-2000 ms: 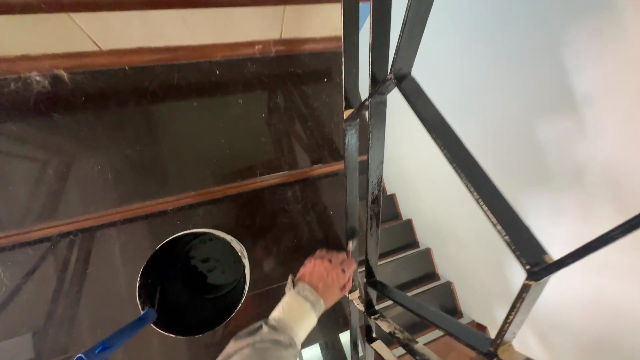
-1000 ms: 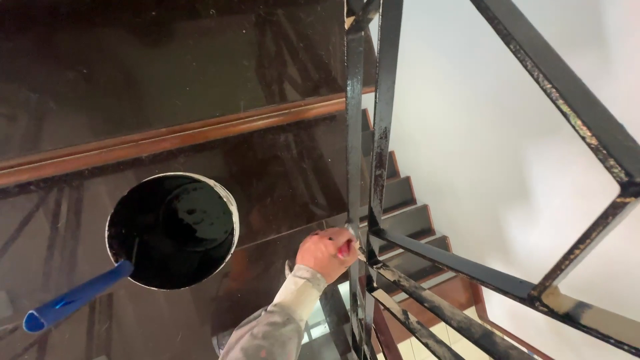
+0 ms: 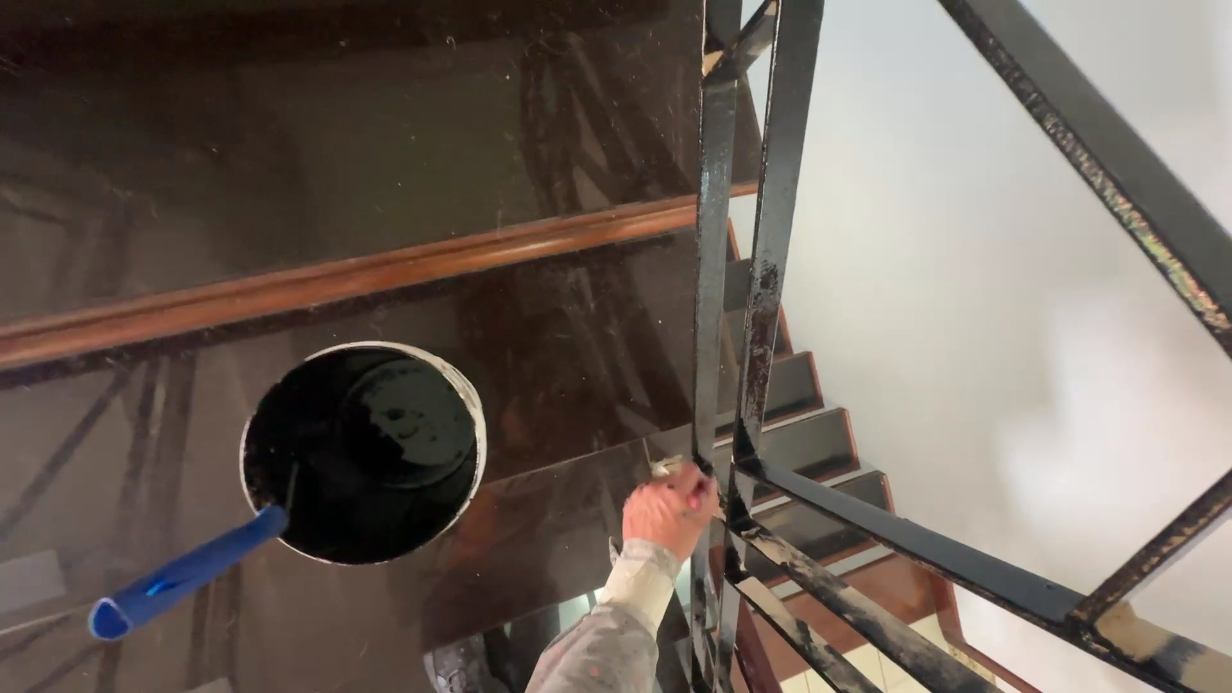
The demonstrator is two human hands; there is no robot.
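Observation:
My left hand [image 3: 671, 505], in a paint-spotted grey sleeve with a pale cuff, is closed beside the upright bars of a black metal railing [image 3: 712, 279]. A small pale tool end [image 3: 666, 467] shows by its fingers; the rest is hidden by the hand, so its kind is unclear. Left of the hand, a round bucket [image 3: 480, 423] with a whitish rim holds black paint [image 3: 409, 423]. A tool with a blue handle [image 3: 183, 577] leans over the rim, its far end in the dark bucket. My right hand is not in view.
Glossy dark brown steps with a reddish wooden edge [image 3: 433, 255] lie at the left. Beyond the railing, more dark stairs [image 3: 828, 443] descend beside a white wall [image 3: 962, 337]. Lower railing bars [image 3: 866, 616], patchy with tan and black, slant across the bottom right.
The view has shifted, so the bucket and railing sit differently in the frame. My left hand stays closed close to the upright bars.

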